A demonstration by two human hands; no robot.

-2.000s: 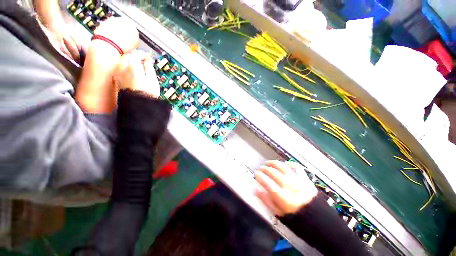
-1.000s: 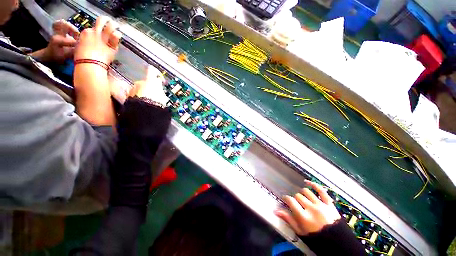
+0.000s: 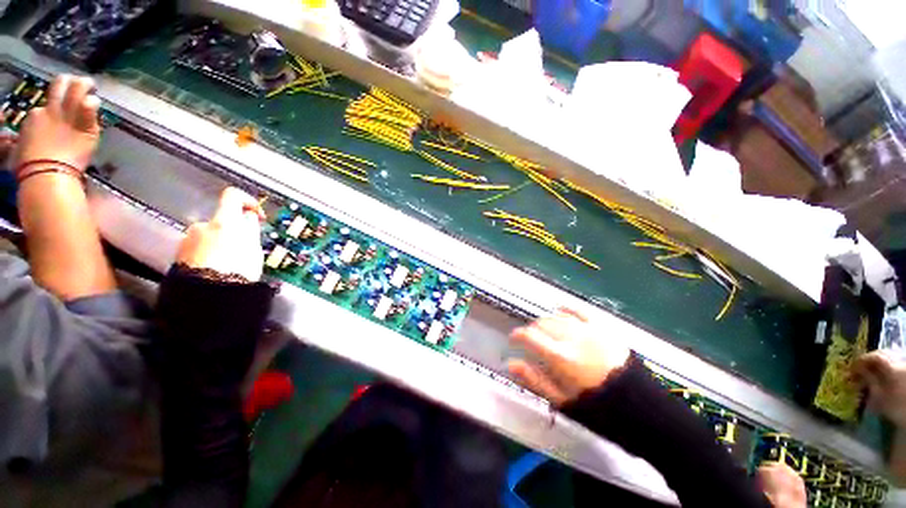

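A green circuit board panel (image 3: 363, 276) with rows of pale blocks and small parts lies on the metal conveyor rail. My left hand (image 3: 225, 238), in a black sleeve, has its fingers on the panel's left end and covers part of it. My right hand (image 3: 566, 352) is slightly blurred over the rail, just right of the panel's right end. Its fingers are apart and I see nothing in it.
Yellow wires (image 3: 382, 119) lie in bunches on the green bench behind the rail (image 3: 397, 223). A neighbour's hand (image 3: 62, 134) is at the left. Another person's hands are at the lower right, near more boards (image 3: 825, 476) and a black bin (image 3: 844, 357). White sheets (image 3: 631, 104) stand behind.
The view has turned right, bringing the black bin and another person's hands in. My right hand is nearer the panel's right end. My left hand remains at its left end.
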